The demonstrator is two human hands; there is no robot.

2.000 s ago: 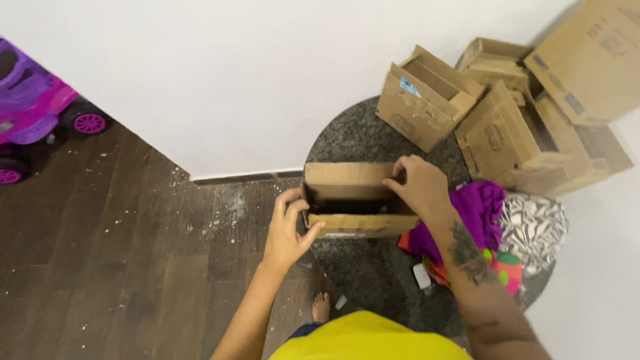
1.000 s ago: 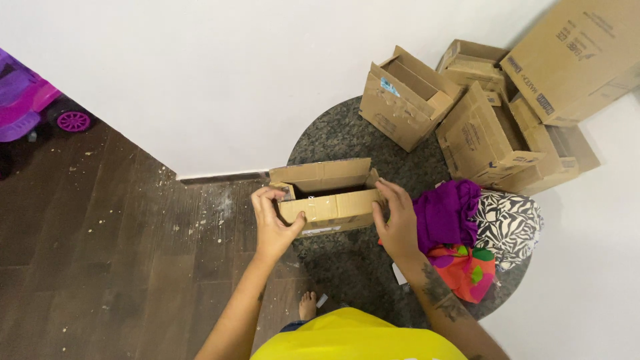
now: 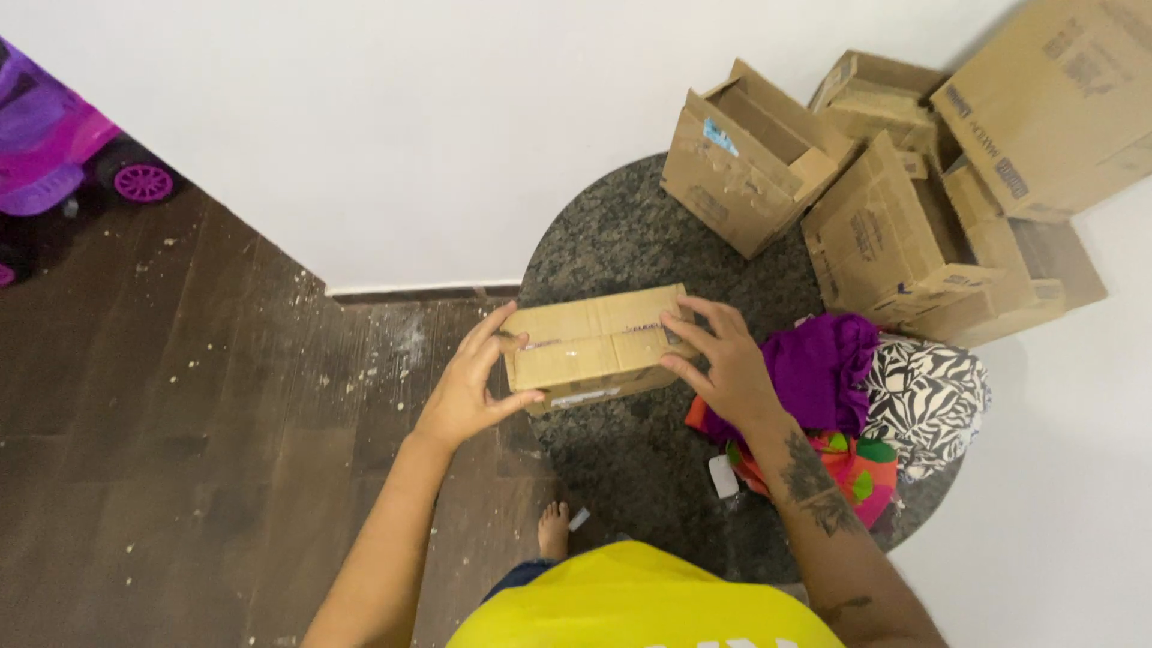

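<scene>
A small cardboard box (image 3: pixel 594 346) stands at the left side of the round dark granite table (image 3: pixel 612 225), its top flaps lying closed and meeting along a seam. My left hand (image 3: pixel 472 378) grips the box's left end, fingers over the top edge and thumb at the front. At the right end, my right hand (image 3: pixel 720 360) rests its fingertips on the top flap, with the thumb by the front edge. Just right of that hand lies a purple cloth (image 3: pixel 823 373), partly behind my forearm.
Several open cardboard boxes (image 3: pixel 751 162) crowd the table's back right, a larger carton (image 3: pixel 1053 108) above them. Black-and-white patterned cloth (image 3: pixel 927 400), a multicoloured cloth (image 3: pixel 868 472) and a small white object (image 3: pixel 723 476) lie at right. A purple toy car (image 3: pixel 54 144) stands on the floor.
The box stood open at the top in the earlier frames; its flaps are now folded down over the opening. My right hand has moved from the flap's edge onto the closed top.
</scene>
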